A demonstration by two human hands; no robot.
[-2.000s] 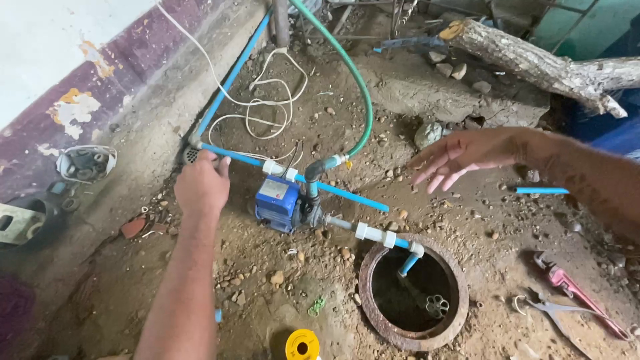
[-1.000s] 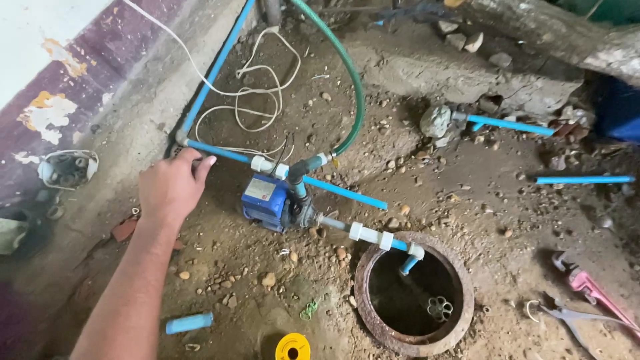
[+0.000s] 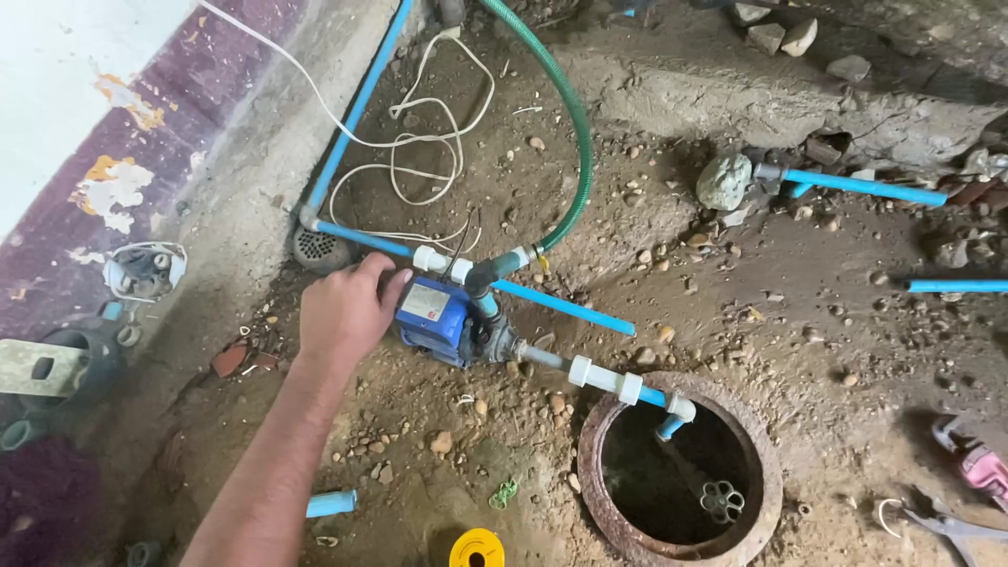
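My left hand (image 3: 350,311) is beside the blue water pump (image 3: 435,319), its thumb and forefinger close to the blue PVC pipe (image 3: 366,239); whether they touch or grip it cannot be told. A white pipe union (image 3: 441,264) sits on that pipe behind the pump. The green ribbed hose (image 3: 579,134) joins an elbow on top of the pump. From the pump's side a pipe with a white union (image 3: 605,379) runs to a white elbow (image 3: 680,408) over the round well opening (image 3: 594,472). My right hand is out of view.
A white cable (image 3: 455,146) lies looped behind the pump. Pliers (image 3: 949,524) and a pink pipe wrench (image 3: 980,468) lie at the right. A yellow tape spool (image 3: 476,549) and a short blue pipe piece (image 3: 331,504) lie in front. A stone (image 3: 724,182) rests beside another blue pipe (image 3: 866,187).
My right hand, over the ground two seconds ago, has gone out of view. My left hand has moved right along the pipe, closer to the pump. The view has shifted.
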